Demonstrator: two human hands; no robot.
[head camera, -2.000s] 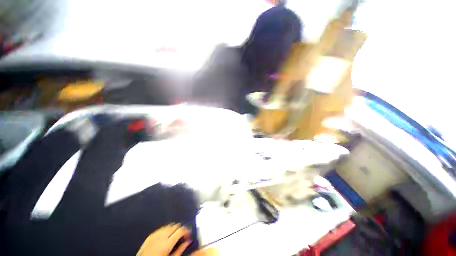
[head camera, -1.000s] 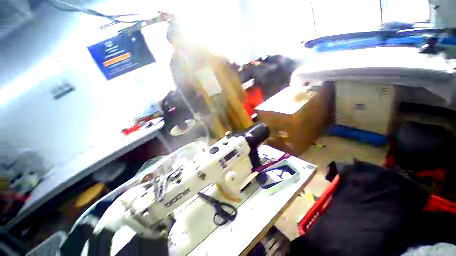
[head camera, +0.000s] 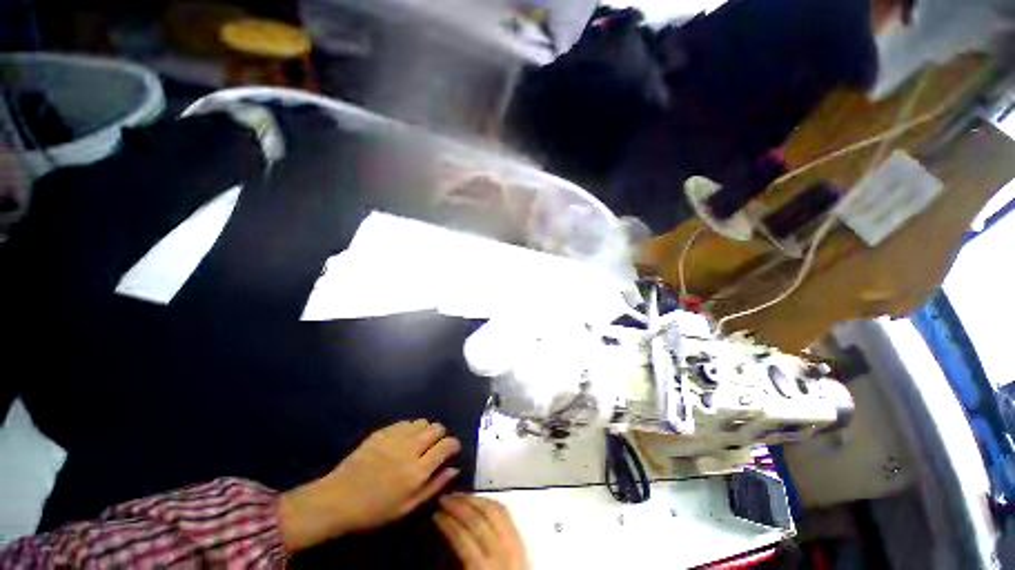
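Note:
Black cloth (head camera: 267, 390) lies spread over the machine table, its right edge beside the white sewing machine (head camera: 712, 384). My left hand (head camera: 373, 479), in a checked sleeve, rests palm down on the cloth, fingertips near its right edge, left of the machine's needle end. My right hand (head camera: 484, 534) is cut off by the bottom edge; its fingers lie at the cloth's edge close to my left fingertips. Whether they pinch cloth is hidden. White flat areas (head camera: 445, 267) show beside the cloth, paper or tabletop.
Black-handled scissors (head camera: 627, 468) lie on the machine bed. A small dark-bottomed tray (head camera: 760, 498) is at the table's right end. A round yellowish stool (head camera: 265, 39) and a white-rimmed tub (head camera: 122, 123) are back left. A person in dark clothing (head camera: 757, 89) is behind the machine, beside brown cardboard (head camera: 824, 267).
The view has swung from the machine and the room on the right back down to the black cloth. Both hands, out of view one second ago, are now on the cloth.

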